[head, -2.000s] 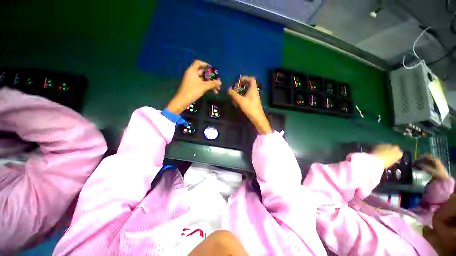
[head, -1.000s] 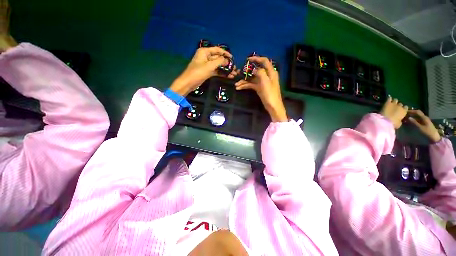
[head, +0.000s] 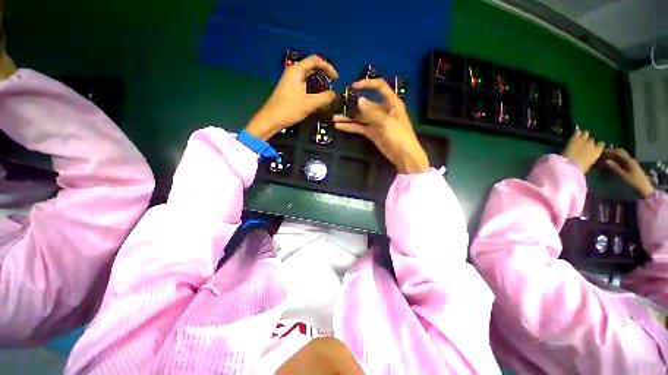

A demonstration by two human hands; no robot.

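Note:
My left hand, with a blue strap on the wrist, holds a small dark watch body between thumb and fingers. My right hand holds another watch body with a thin yellow-green line on it, tilted, at its fingertips. Both are above the near black parts tray. Its left pockets hold lit units, one with a whitish face; some right pockets look empty. My hands and forearms hide part of the tray.
Loose lit units lie beyond my hands, by the blue mat. A filled parts tray lies to the right. People in pink coats sit on both sides; the right one's hands are near another tray.
My left hand has shifted slightly left and up with its unit. The unit in my right hand has turned and moved slightly left. The loose units beyond show more clearly.

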